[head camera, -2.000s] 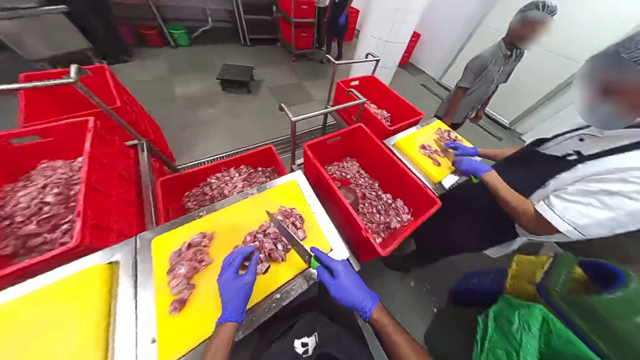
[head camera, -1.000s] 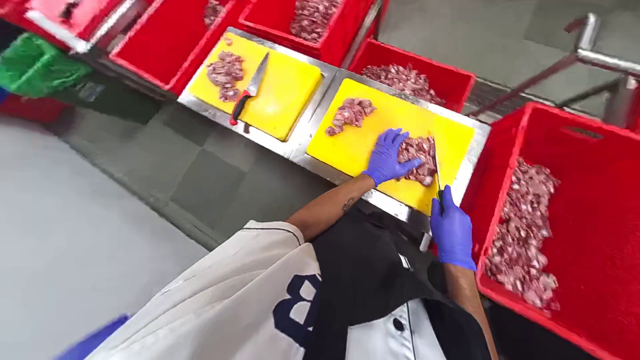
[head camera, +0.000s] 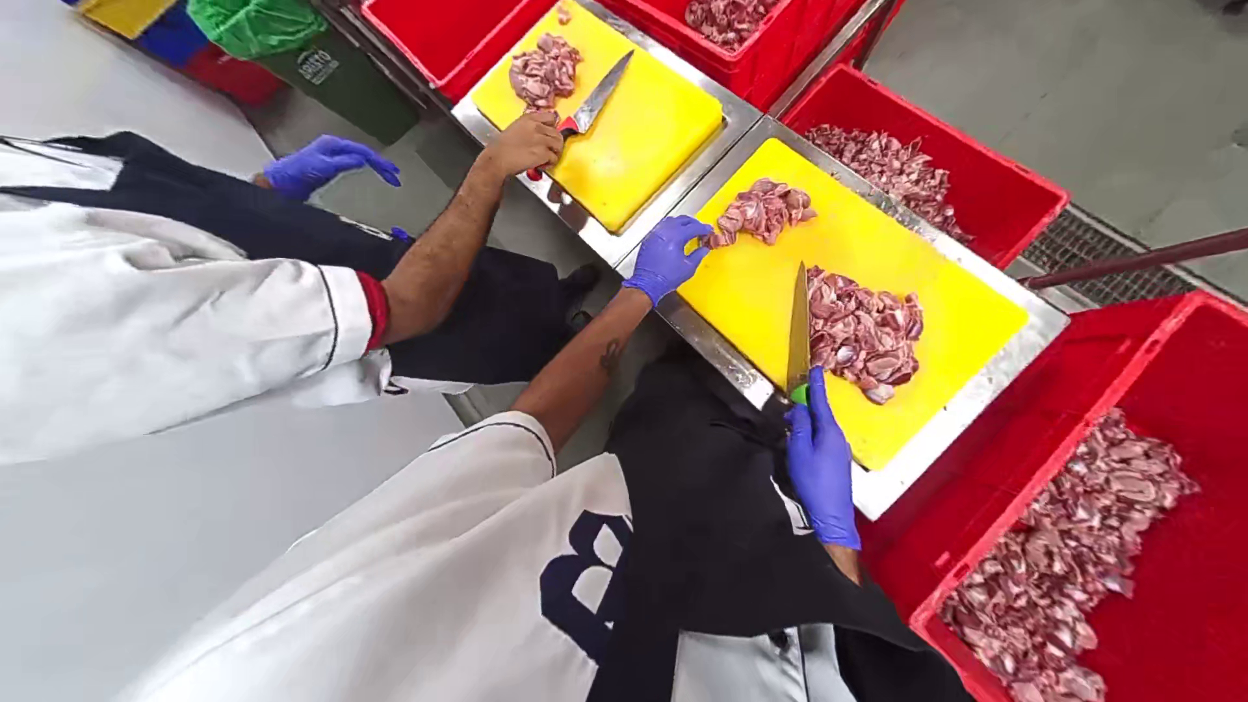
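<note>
My left hand (head camera: 669, 257), in a blue-purple glove, has its fingertips at the edge of a smaller pile of raw meat pieces (head camera: 763, 212) on the yellow cutting board (head camera: 877, 258). Whether it pinches a piece, I cannot tell. My right hand (head camera: 821, 458), gloved alike, grips the green handle of a kitchen knife (head camera: 799, 327). The blade lies along the near side of the larger pile of raw meat pieces (head camera: 863, 331). A steel tray (head camera: 1041, 327) frames the board.
Left of me, a co-worker's bare hand (head camera: 526, 146) is at a red-and-black-handled knife (head camera: 603, 93) on another yellow board (head camera: 673, 112); their other, gloved hand (head camera: 327, 168) hangs beside it. Red crates (head camera: 1014, 200) holding meat stand behind and at right (head camera: 1170, 361). A green bin (head camera: 341, 83) stands far left.
My left hand has moved left from the larger pile to the smaller one. The co-worker has come into view, with a hand at the other knife. The view has swung widely since the oldest frame.
</note>
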